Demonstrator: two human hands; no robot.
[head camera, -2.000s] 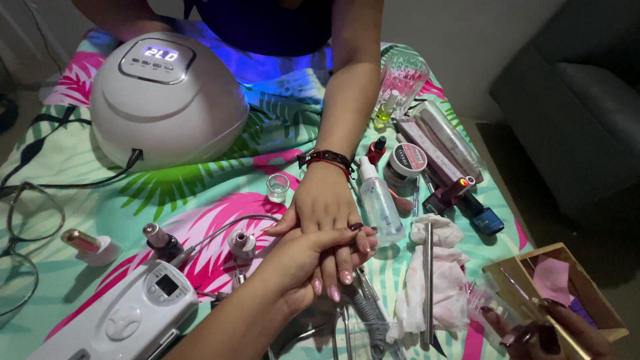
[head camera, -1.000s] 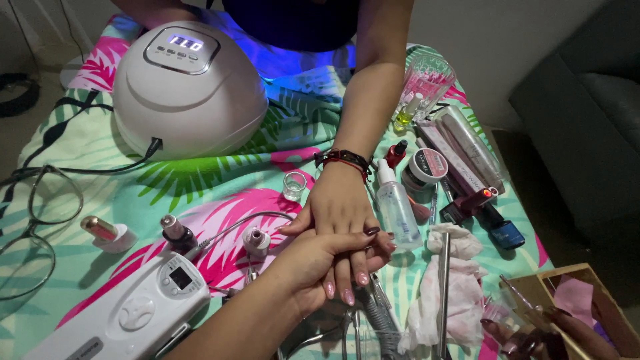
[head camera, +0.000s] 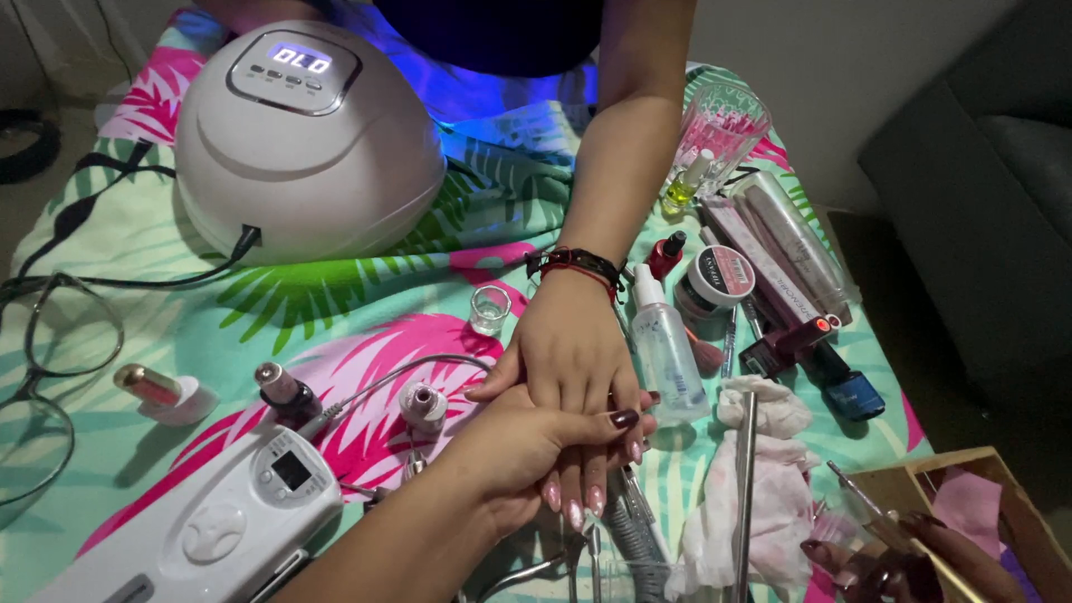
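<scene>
My left hand (head camera: 536, 444), with dark polished nails, reaches from the lower middle and holds another person's hand (head camera: 578, 360) around its fingers, thumb across the top. That hand lies palm down, with glossy pink nails and dark and red bracelets (head camera: 578, 266) at the wrist. At the lower right edge, my right hand (head camera: 904, 553) grips a slim gold-handled nail brush (head camera: 942, 569) beside a wooden box. Part of my right hand is cut off by the frame. Between the hands, a metal rod (head camera: 745, 494) rests on crumpled white wipes (head camera: 720, 511).
A white nail lamp (head camera: 310, 167) with a lit display stands at upper left. A white electric nail drill unit (head camera: 201, 528) lies at lower left near nail polish bottles (head camera: 285, 394). A clear spray bottle (head camera: 670, 352), a jar (head camera: 713, 280) and a wooden box (head camera: 963, 469) are on the right.
The count on the lamp's display has dropped. My left hand keeps its hold on the other person's hand. The view has shifted somewhat.
</scene>
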